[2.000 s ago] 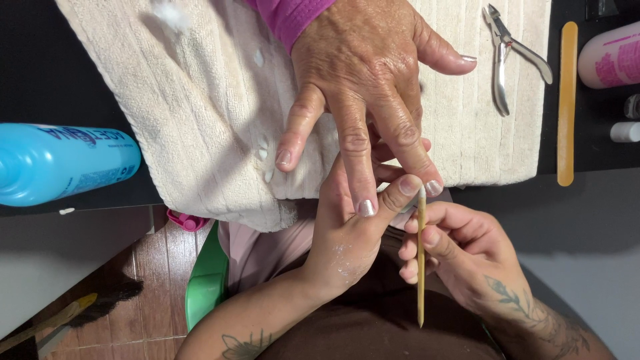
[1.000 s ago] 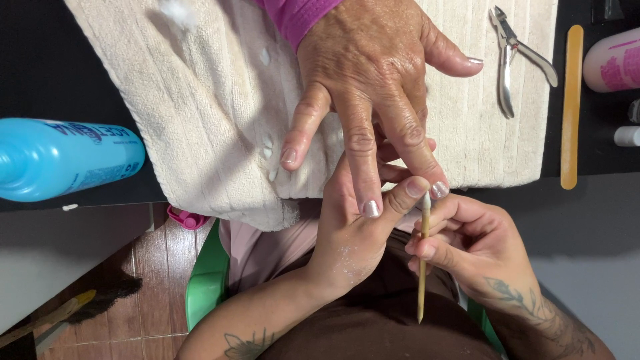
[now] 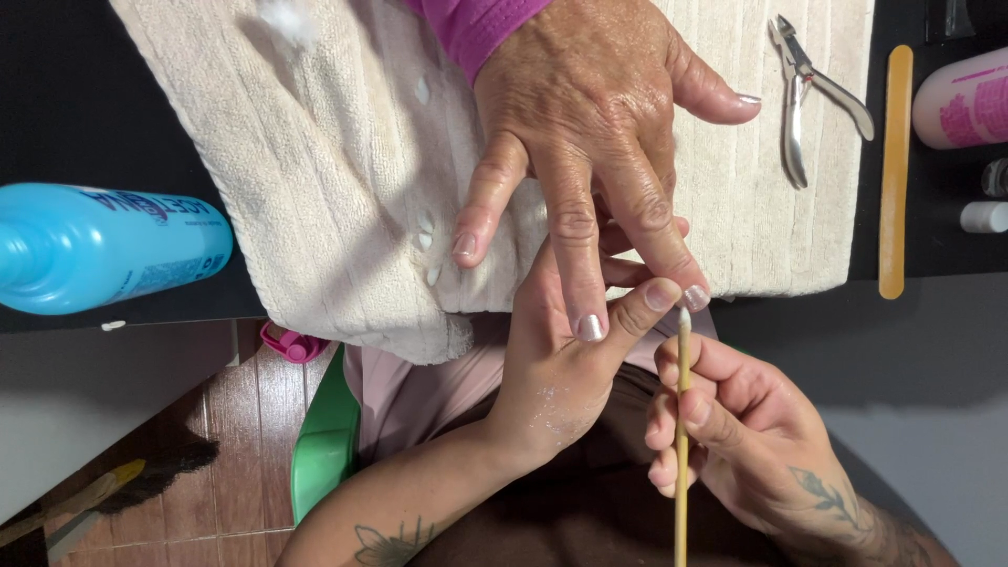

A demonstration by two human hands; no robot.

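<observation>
My left hand (image 3: 571, 362) holds a finger of another person's hand (image 3: 583, 102), its thumb beside the painted nail and its other fingers partly hidden underneath. That person's hand lies palm down with fingers spread, in a magenta sleeve (image 3: 484, 27). Silvery polish covers several nails; the little finger's nail looks bare or unevenly coated. Between the thumb and fingers of my right hand (image 3: 732, 425) is a wooden cuticle stick (image 3: 683, 441). Its white cotton-wrapped tip sits just below the held finger's nail; whether they touch is hard to tell.
A ribbed cream towel (image 3: 315, 181) covers part of the black table. On it lie cuticle nippers (image 3: 799, 94) and a cotton tuft (image 3: 290, 22). An orange nail file (image 3: 895, 173) and a pink bottle (image 3: 965, 102) are at right, a blue acetone bottle (image 3: 110, 248) at left.
The cotton tip of the stick has moved from the side of the held finger's nail to just below it. My left hand keeps its hold on the finger.
</observation>
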